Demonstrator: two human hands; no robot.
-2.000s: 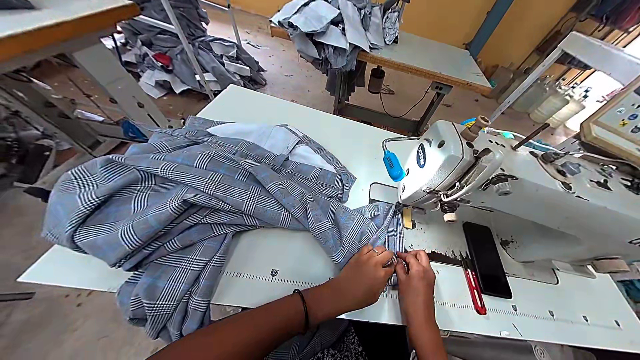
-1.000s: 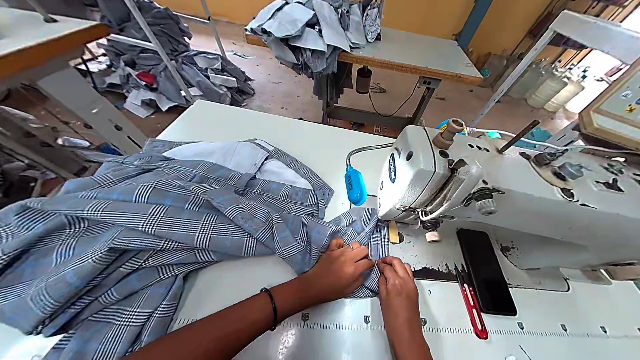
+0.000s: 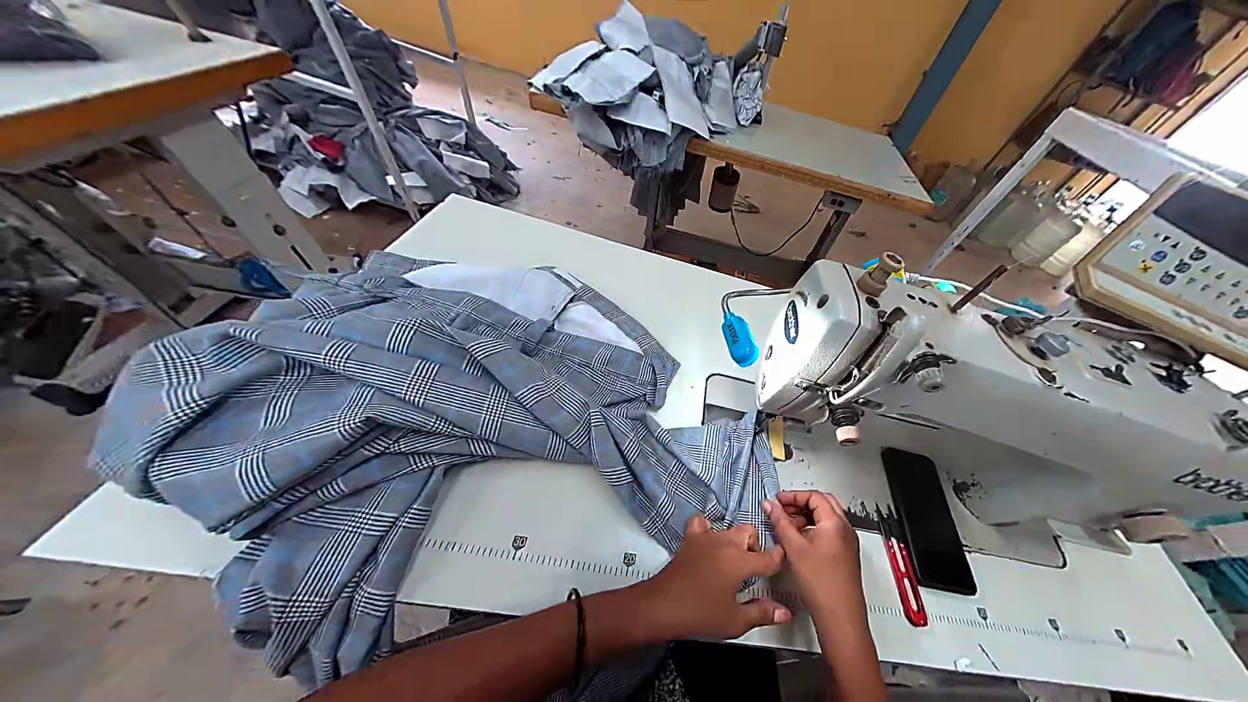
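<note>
A grey-blue plaid garment (image 3: pixel 390 390) with white lining lies across the sewing table (image 3: pixel 526 497) and narrows toward a white Brother sewing machine (image 3: pixel 975 380). One edge of the cloth lies under the machine head, by the needle area, which is mostly hidden. My left hand (image 3: pixel 717 580) rests on the cloth in front of the needle, its fingers bent and the thumb apart. My right hand (image 3: pixel 814 541) pinches the cloth's right edge between thumb and fingers, close beside the left. A blue tag-like piece (image 3: pixel 739 338) on a bent metal rod stands left of the machine head.
A black phone (image 3: pixel 928 522) and red thread snips (image 3: pixel 905 575) lie right of my hands. A control panel (image 3: pixel 1175 263) stands behind the machine. Cut cloth pieces (image 3: pixel 643 88) are heaped on another table, and more fabric (image 3: pixel 390 146) is piled on the floor at the back left.
The fingers of my left hand have shifted on the cloth and its thumb now stands apart. My right hand still holds the edge. The view has swung a little.
</note>
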